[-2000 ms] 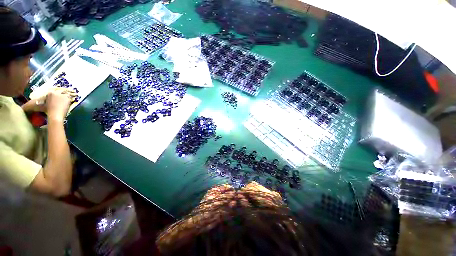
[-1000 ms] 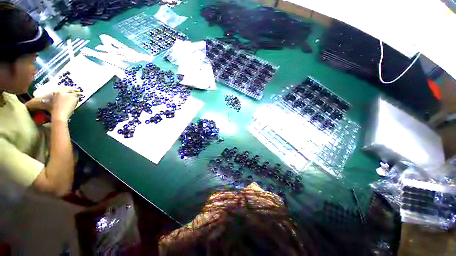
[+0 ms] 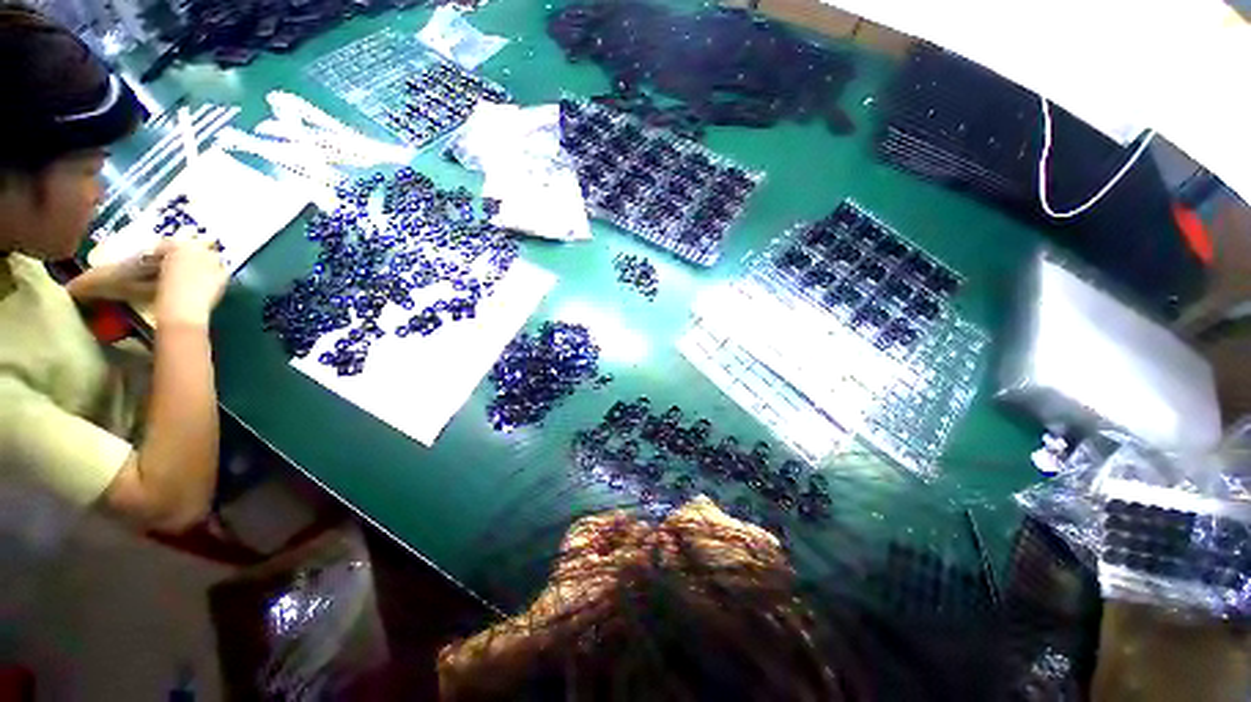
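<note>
My left hand (image 3: 598,560) and my right hand (image 3: 713,535) are side by side at the bottom centre, largely hidden by dark hair strands in front of the camera. Their fingertips reach the near edge of a band of small glossy black parts (image 3: 686,446). Whether either hand grips a part cannot be told. A denser pile of the same parts (image 3: 542,373) lies just to the left. The largest loose pile (image 3: 391,254) lies partly on a white paper sheet (image 3: 412,391). A few parts (image 3: 635,273) lie farther back.
A partly filled clear tray (image 3: 933,398) lies right of centre, a filled tray (image 3: 659,181) farther back beside a white packet (image 3: 528,165). A whitish block (image 3: 1111,364) and a bagged tray (image 3: 1166,542) are at right. Another worker's arm (image 3: 179,398) rests at left.
The view has shifted slightly. The other worker's hands and forearm at left have moved a little. My hands have stayed near the same place, with small finger movements behind the hair.
</note>
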